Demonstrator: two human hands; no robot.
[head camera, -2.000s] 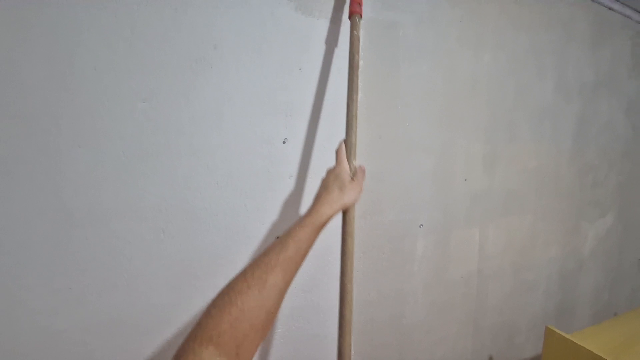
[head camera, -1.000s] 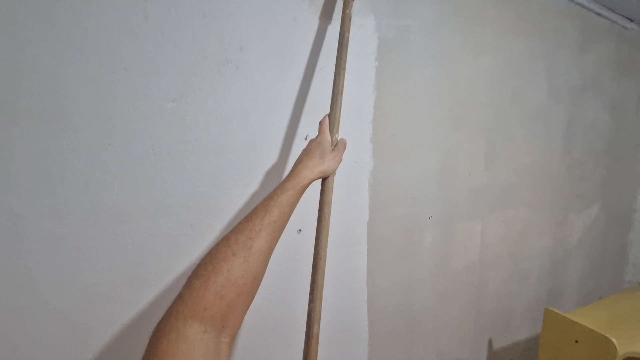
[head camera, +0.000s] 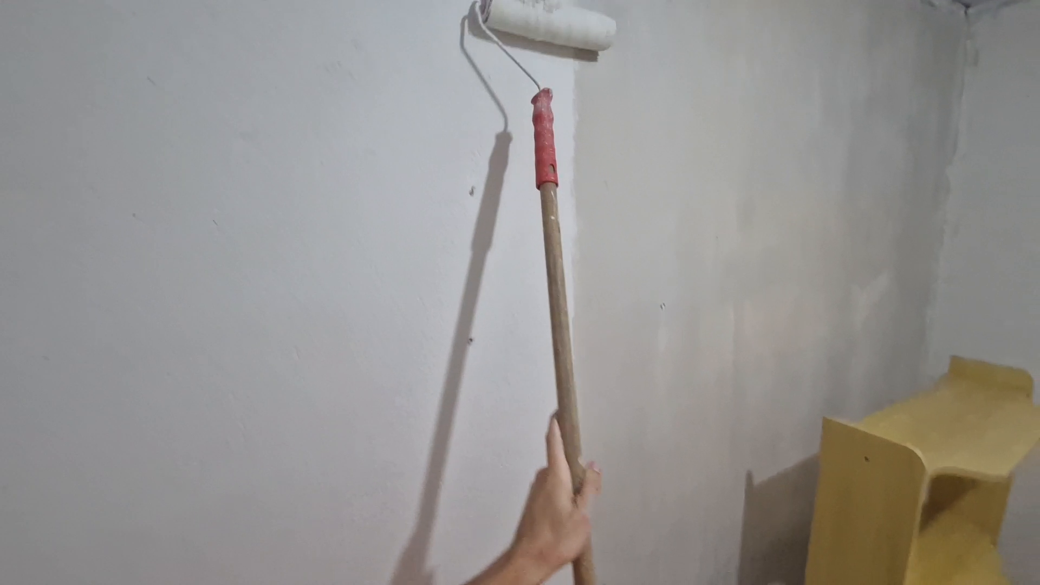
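My left hand (head camera: 556, 516) comes up from the bottom edge, closed around a long wooden pole (head camera: 559, 309). One digit lies upward along the pole's left side, and a fingertip shows on its right. At the pole's top is the red plastic handle (head camera: 545, 138) of a paint roller, joined by a bent wire frame to a white roller cover (head camera: 552, 24) against the wall near the top edge. Whiter paint covers the wall (head camera: 244, 284) at left; a greyer, blotchy part (head camera: 691, 227) lies to the right of a near-vertical edge. My right hand is out of view.
A yellow piece of furniture with an open compartment (head camera: 869, 496) stands at the lower right, its shadow on the wall beside it. Beyond the greyer stretch, a corner (head camera: 951, 187) meets another wall (head camera: 1003, 203). Small holes or marks dot the wall.
The roller cover, out of frame before, now shows at the top. My left hand has gone lower in the view, still on the pole. The view has shifted.
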